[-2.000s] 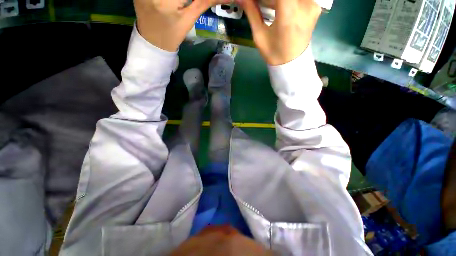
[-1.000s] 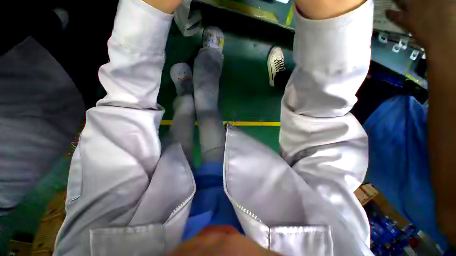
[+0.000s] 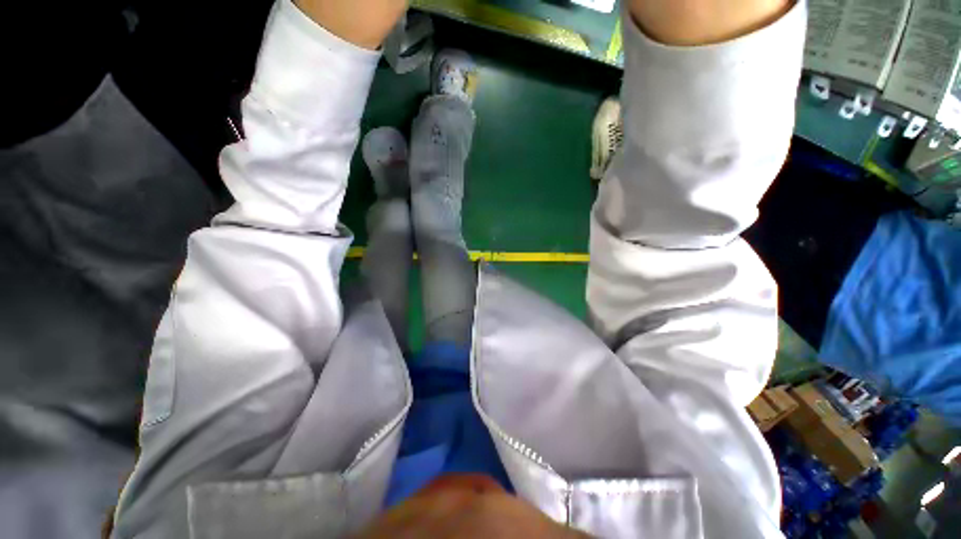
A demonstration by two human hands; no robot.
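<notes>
Both my hands reach past the top edge of the picture. Only my left wrist (image 3: 358,19) and my right wrist (image 3: 704,17) show, so fingers and anything held are hidden. White retail boxes (image 3: 859,40) with grey print lie on the green-topped bench (image 3: 527,23) at the upper right. Their small white hang tabs (image 3: 887,126) stick out over the bench edge.
A scale-like unit (image 3: 938,156) is at the far right edge. A person in blue (image 3: 896,305) is at the right, dark grey clothing (image 3: 84,274) at the left. Brown cardboard (image 3: 827,432) and shiny blue packs (image 3: 806,486) lie low right. A shoe (image 3: 606,137) shows under the bench.
My hands, seen near the top centre two seconds ago, have moved forward out of the picture and the arms are farther apart. The other person's arm at the right has withdrawn, uncovering the boxes.
</notes>
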